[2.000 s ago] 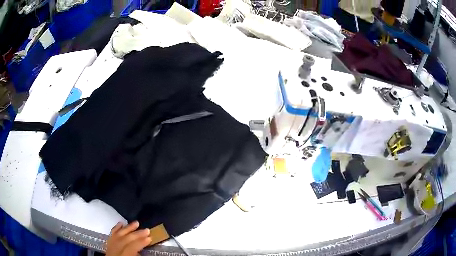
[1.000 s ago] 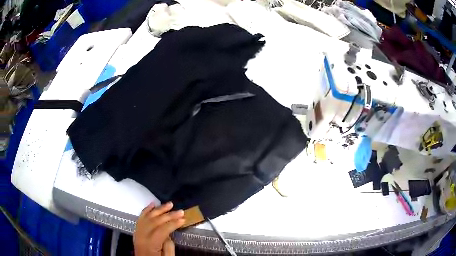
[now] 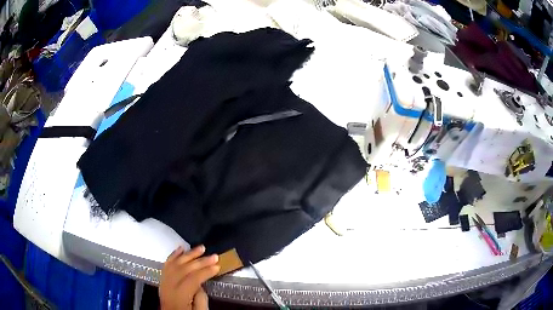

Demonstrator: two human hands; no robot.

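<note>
Black garment panels (image 3: 182,139) lie spread over the white table, with a narrow grey-black strip (image 3: 267,117) on top. My left hand (image 3: 187,280) is at the front edge, its fingers pressing a small tan-brown card template (image 3: 229,262) on the panels' lower corner. Scissors (image 3: 267,284) show as thin silver blades, their tips at the cloth edge beside the card; a bit of green handle shows at the bottom edge. My right hand is not visible; the scissors' handle end is cut off by the picture's edge.
The white sewing machine (image 3: 449,115) stands at the right. Near it lie a blue oval piece (image 3: 434,181), small black scraps (image 3: 470,189) and pink and blue snips (image 3: 487,235). A ruler tape (image 3: 339,296) runs along the front edge. Maroon cloth (image 3: 491,57) lies behind the machine.
The view has shifted, so the table sits further right and higher than two seconds ago. More of the scissors shows. My left hand still holds the card at the same cloth corner.
</note>
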